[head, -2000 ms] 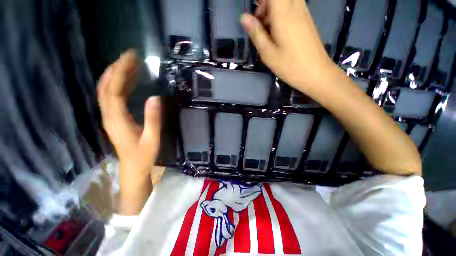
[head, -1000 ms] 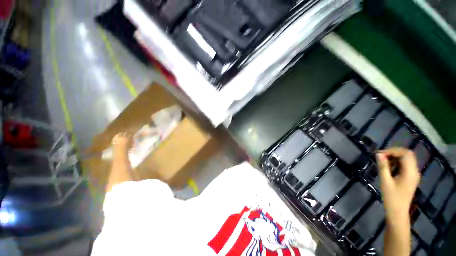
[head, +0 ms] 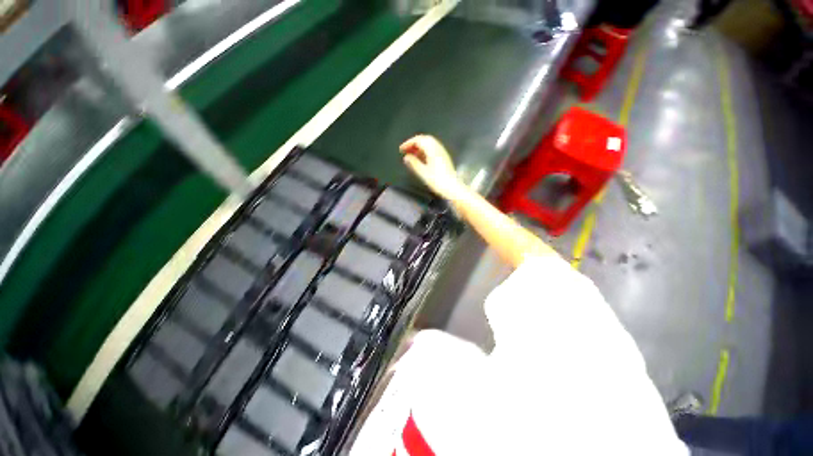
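A black moulded tray [head: 287,328] lies slanted on the dark green bench, with matte grey flat panels [head: 322,329] in its pockets. My right hand [head: 430,166] is above the bench just beyond the tray's far right corner, clear of the panels. Its fingers are curled and small in the picture; whether they hold anything cannot be told. My left hand is out of the picture.
A pale strip [head: 343,96] and brighter green surface [head: 67,258] run along the tray's left. A red stool [head: 584,147] stands on the grey floor at right, with another behind it. A blurred pale post [head: 174,125] crosses the upper left. Blurred grey streaks fill the lower left corner.
The view has swung right, away from the carton and stacked trays. My left hand has left the picture. My right hand has moved from over the tray to past its far corner.
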